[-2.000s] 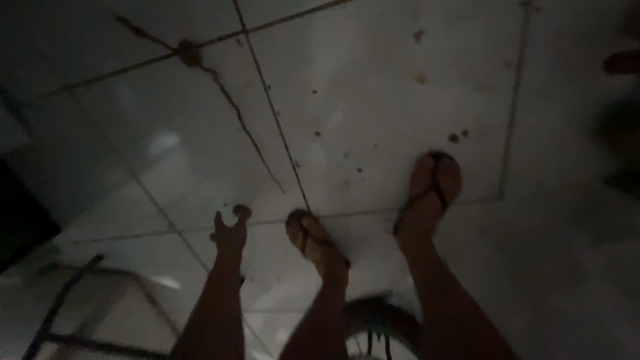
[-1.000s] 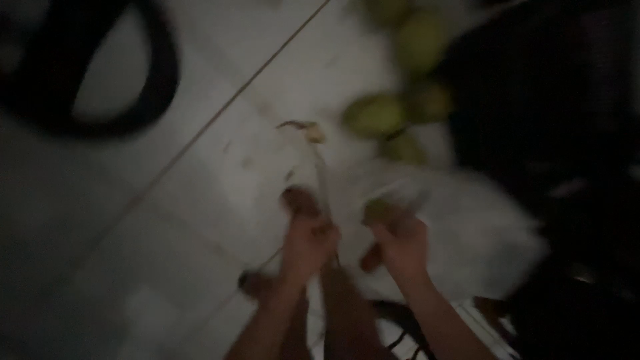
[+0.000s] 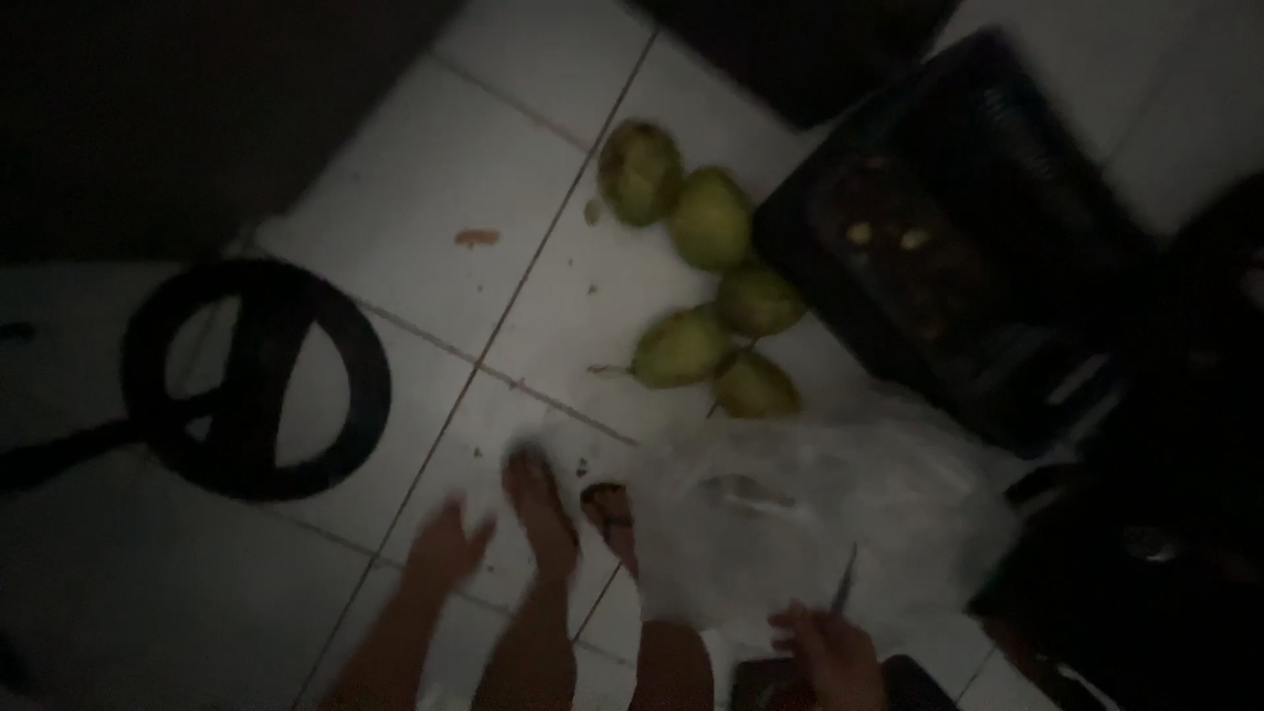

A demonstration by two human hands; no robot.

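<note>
In the dim light my left hand (image 3: 452,543) hangs over the tiled floor, thumb apart from the fingers, with nothing in it, beside a foot in a sandal (image 3: 538,494). My right hand (image 3: 829,647) grips a thin pointed tool, seemingly a knife (image 3: 845,581), its tip pointing up over a translucent plastic bag (image 3: 839,513). Beyond the bag several green fruits, seemingly mangoes (image 3: 681,346), lie close together on the floor. A small piece of stem sticks out from one of them.
A dark crate or tray (image 3: 987,128) with dim contents stands at the upper right. On the left is a dark round base with a ring (image 3: 370,395). A small brownish scrap (image 3: 478,238) and crumbs lie on the tiles. Dark objects fill the right edge.
My hands were close together a second ago, the right one by something green; now they are wide apart and that green thing is not seen in either. The view has shifted.
</note>
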